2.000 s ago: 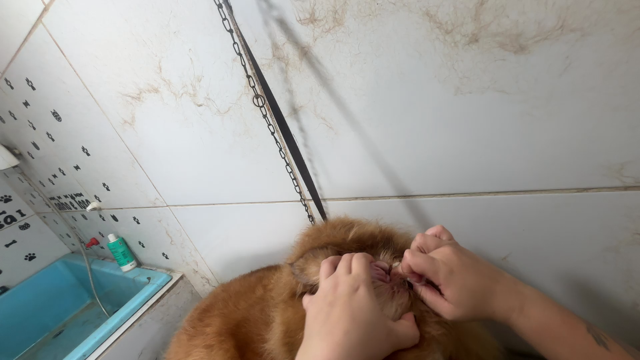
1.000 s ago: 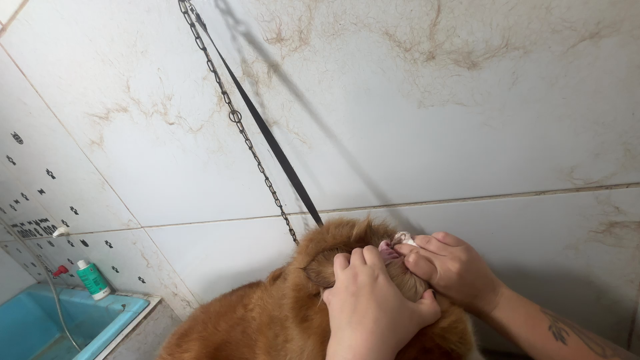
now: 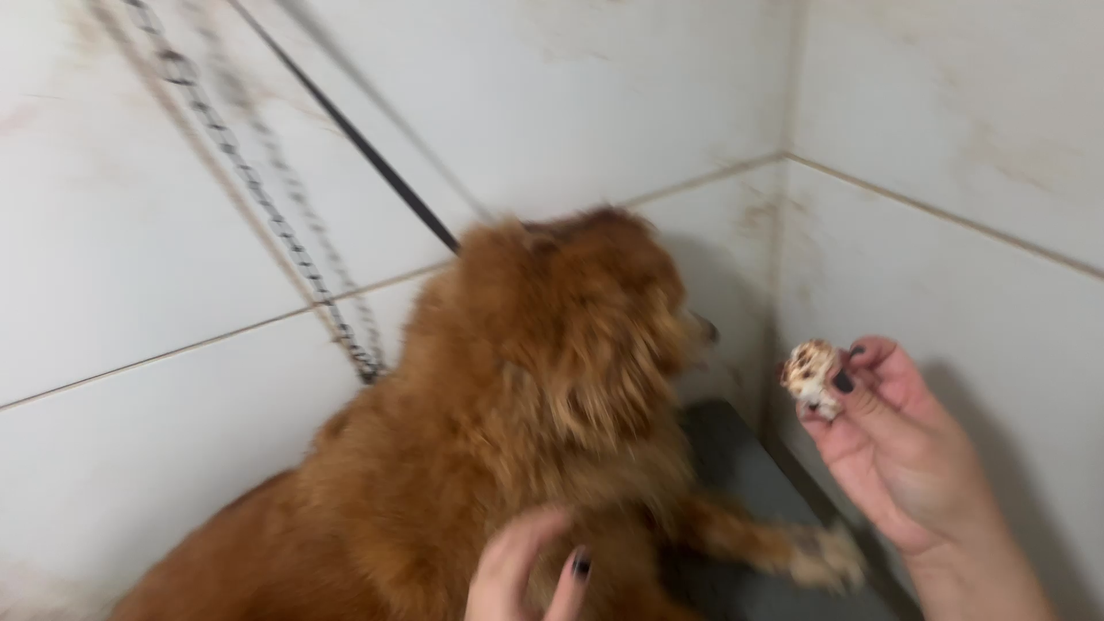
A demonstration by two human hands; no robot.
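A reddish-brown, long-haired dog (image 3: 517, 414) lies on a dark grey surface, its head turned to the right. At the right, my right hand (image 3: 888, 440) pinches a wad of white cotton (image 3: 812, 375) stained with brown spots, held away from the dog's muzzle. Low in the middle, my left hand (image 3: 526, 565) is blurred beside the dog's chest, fingers apart and with nothing seen in them; its lower part is cut off by the frame. A black strap (image 3: 371, 151) runs down to the dog's neck.
A metal chain (image 3: 250, 181) hangs on the left behind the dog. White tiled walls (image 3: 940, 345) with loose hair on them meet in a corner behind the dog's head. The dark grey tabletop (image 3: 733, 457) shows beneath the dog's front leg.
Both hands have left the dog's ear. My right hand now holds the wad out to the right; my left hand has come down. The view has swung right, and the blue tub is out of sight.
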